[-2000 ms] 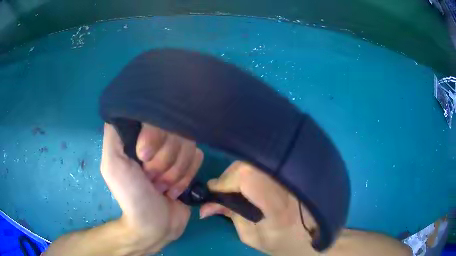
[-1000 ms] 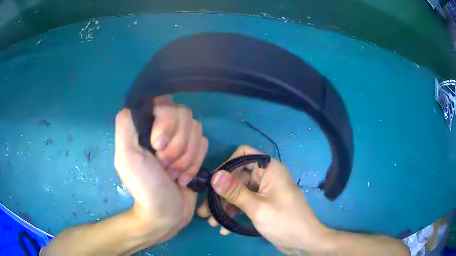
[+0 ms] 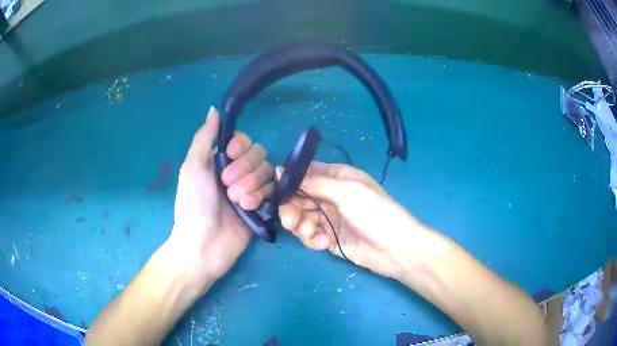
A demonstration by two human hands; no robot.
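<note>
A black C-shaped headband (image 3: 298, 62) is held upright, its arc away from me. My left hand (image 3: 216, 196) is closed around its left end. My right hand (image 3: 345, 209) grips a black yoke (image 3: 299, 159) between thumb and fingers, beside the headband's lower left end. Whether the yoke stub is seated in the headband end is hidden by the fingers. A thin dark wire (image 3: 333, 228) runs from the yoke over my right palm. Another short wire (image 3: 387, 169) hangs from the headband's free right end.
The blue-green bench (image 3: 122, 209) lies under my hands, with a darker green belt (image 3: 460, 34) beyond. A clear bag (image 3: 579, 115) and white cloth (image 3: 602, 108) lie at the right edge. A carton with white sheets (image 3: 583, 304) is at lower right. A blue bin (image 3: 30, 324) is at lower left.
The headband has turned edge-on and sits farther from me. The yoke, earlier seen as an open ring, has turned edge-on in my right hand. Both hands have moved forward and keep their holds.
</note>
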